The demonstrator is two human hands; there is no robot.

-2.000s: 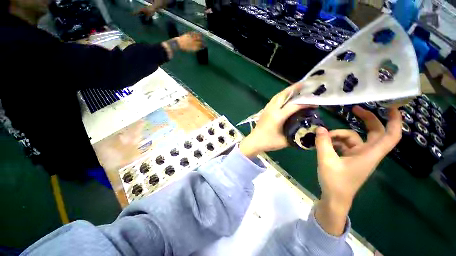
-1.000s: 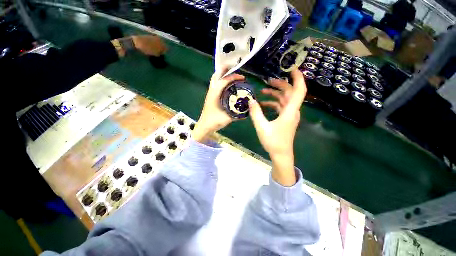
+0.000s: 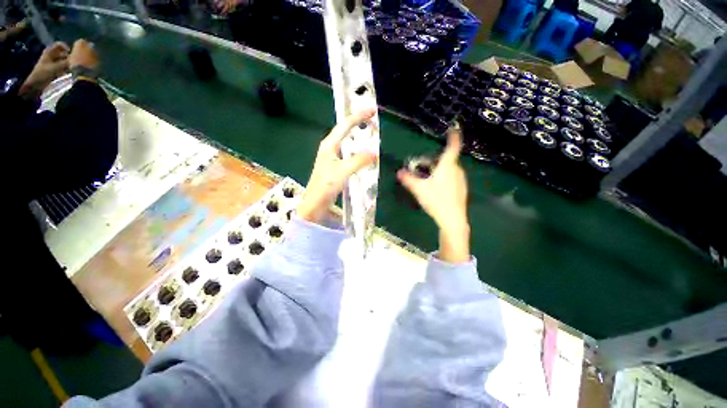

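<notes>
My left hand (image 3: 331,171) holds the long off-white perforated strip (image 3: 363,187) upright, seen nearly edge-on. My right hand (image 3: 442,195) is to its right over the green belt, thumb and index finger spread. Between them is a blurred black housing (image 3: 418,166) with a pale rim and dark centre; its lower part is hard to make out. A tiny pale thing shows at the index fingertip, too blurred to name. A second perforated tray (image 3: 223,259) lies flat on the bench at left.
Black housings (image 3: 271,97) stand on the green belt (image 3: 510,215). Trays of silver-topped housings (image 3: 546,119) are beyond it. A coworker's hands (image 3: 76,60) are at upper left. A white sheet (image 3: 398,303) and pink strip (image 3: 549,355) lie in front; a perforated metal upright (image 3: 658,339) is at right.
The black housing has left my left hand and shows by my right hand. The strip has turned edge-on and hangs lower. The ring is no longer clearly visible. The coworker's arm has drawn back.
</notes>
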